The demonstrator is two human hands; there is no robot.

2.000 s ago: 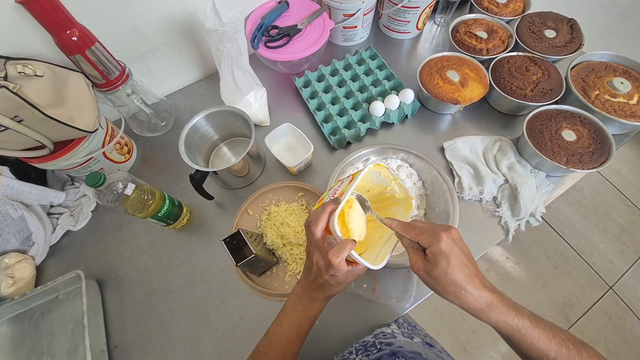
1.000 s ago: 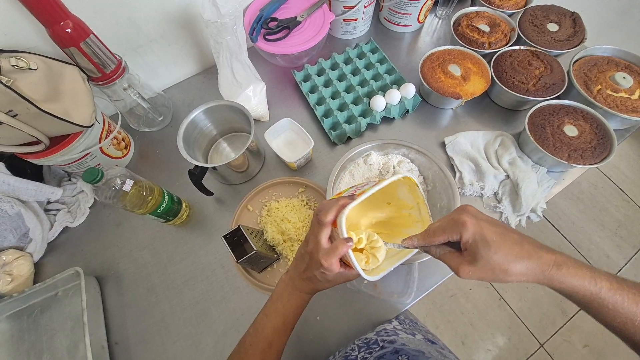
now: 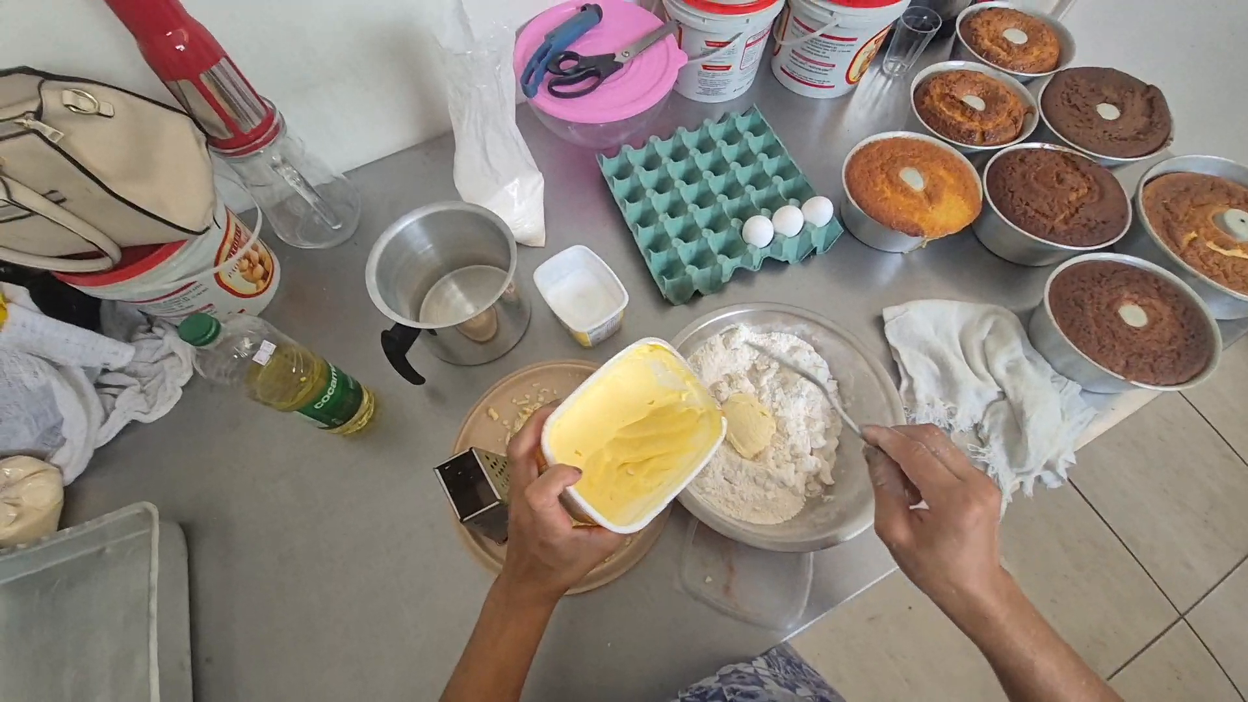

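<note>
My left hand (image 3: 556, 507) grips a white plastic tub of margarine (image 3: 634, 439), tilted with its mouth toward me beside the bowl. My right hand (image 3: 931, 497) holds the handle of a metal spoon (image 3: 809, 375), whose tip is over the white flour (image 3: 780, 478) in a wide metal bowl (image 3: 868, 390). A lump of margarine (image 3: 749, 426) lies on the flour. Behind the tub, partly hidden, a round board (image 3: 487, 409) bears grated pale shreds and a box grater (image 3: 480, 487). A clear plastic lid (image 3: 746, 575) lies partly beneath the bowl.
Further back are an aluminium pot (image 3: 448, 283), a small white tub (image 3: 582, 292), a green egg tray (image 3: 682, 195) with three eggs and a bag of white powder (image 3: 507, 185). An oil bottle (image 3: 292, 380) lies left. Cloth (image 3: 975, 380) and several cakes in pans (image 3: 1131, 317) stand right.
A lump of margarine that was on the spoon at the tub now lies on the flour. My right hand has moved the spoon out of the tub and over the bowl.
</note>
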